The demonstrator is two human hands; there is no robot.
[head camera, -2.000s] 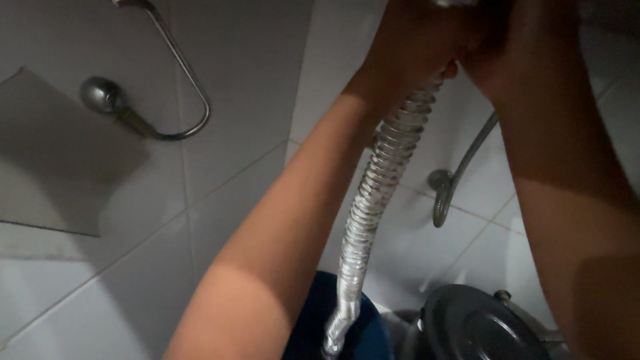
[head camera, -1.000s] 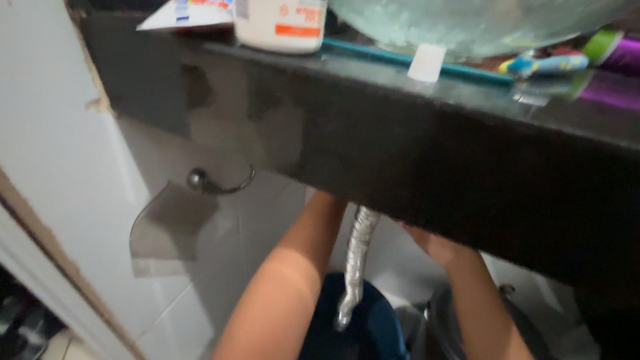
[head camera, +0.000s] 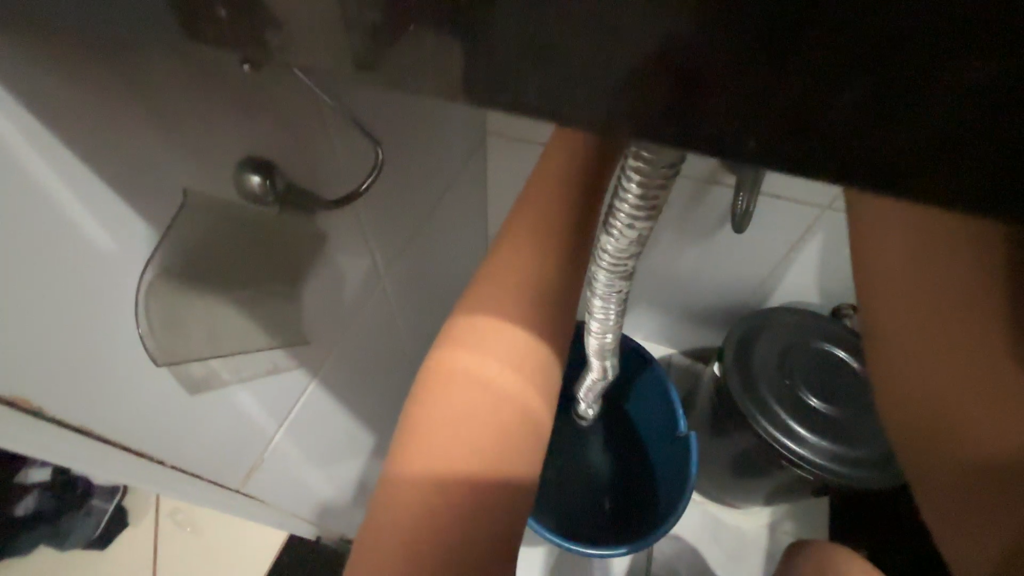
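Both my forearms reach up under the dark countertop [head camera: 720,96], and both my hands are hidden behind it. A silvery corrugated flexible drain hose [head camera: 620,248] hangs from beneath the counter, just right of my left forearm. Its bent lower end points into a blue plastic bucket [head camera: 656,488] on the floor. My right forearm comes in at the right edge, apart from the hose. What either hand touches cannot be seen.
A metal toilet paper holder [head camera: 260,180] with a curved cover plate [head camera: 228,280] is on the tiled wall at left. A dark-lidded bin [head camera: 808,392] stands right of the bucket. A short metal hose or pipe [head camera: 746,198] shows behind. Dark cloth [head camera: 60,504] lies lower left.
The view has dipped from the countertop with its toiletries back to the space beneath. My hands, seen at the top of the hose two seconds ago, are now hidden by the counter.
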